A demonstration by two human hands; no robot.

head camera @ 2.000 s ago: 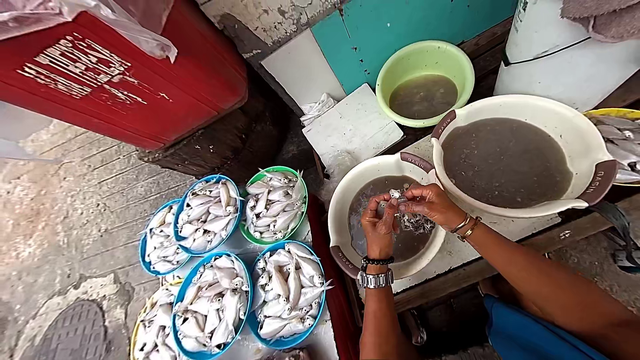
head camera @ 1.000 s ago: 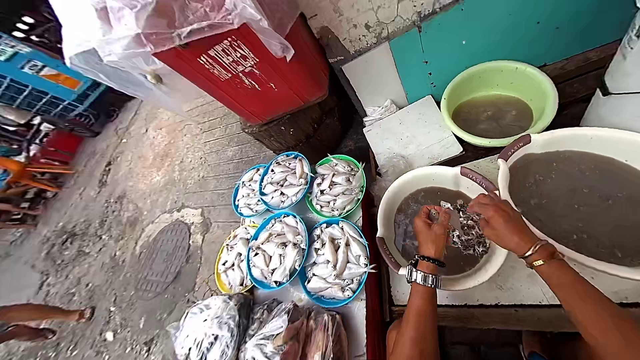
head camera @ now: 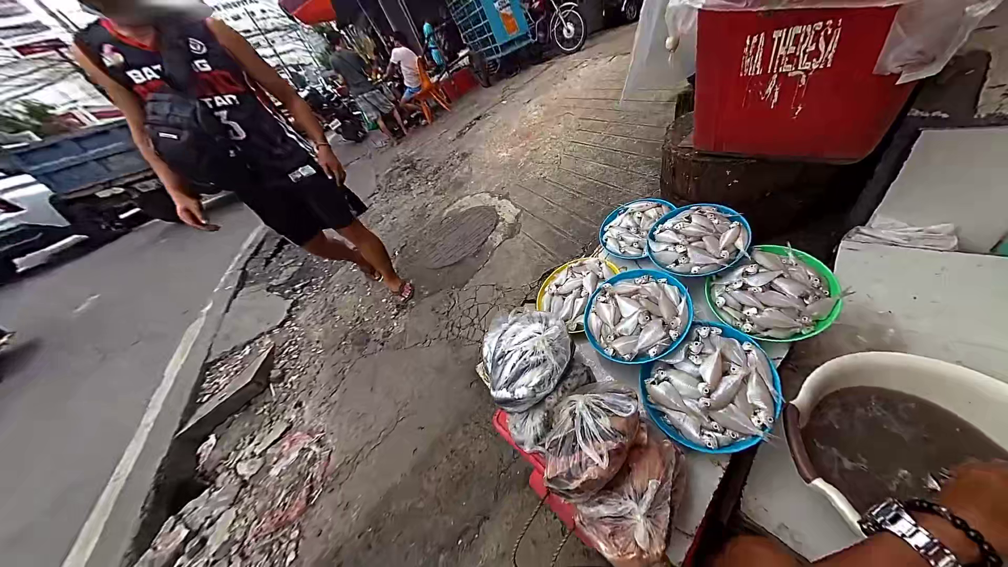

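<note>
My left hand [head camera: 976, 492] shows only in part at the lower right edge, with a metal watch and a dark beaded bracelet on its wrist. It is over the white basin [head camera: 906, 364] of murky brown water; its fingers are cut off by the frame, so what it holds is hidden. My right hand is out of view. Left of the basin stand several plates of small silvery fish: a green-rimmed one [head camera: 828, 315], several blue-rimmed ones [head camera: 780, 394] and a yellow-rimmed one [head camera: 543, 287].
Knotted plastic bags [head camera: 594, 445] lie on a red surface in front of the plates. A red container [head camera: 795, 110] stands on a dark round base behind. A person [head camera: 236, 134] in a dark sleeveless shirt walks on the pavement at left. Broken concrete [head camera: 228, 394] edges the road.
The view has swung left to the street. A walking person, seen only by the legs one second ago, is now largely in view. My right hand has left the picture.
</note>
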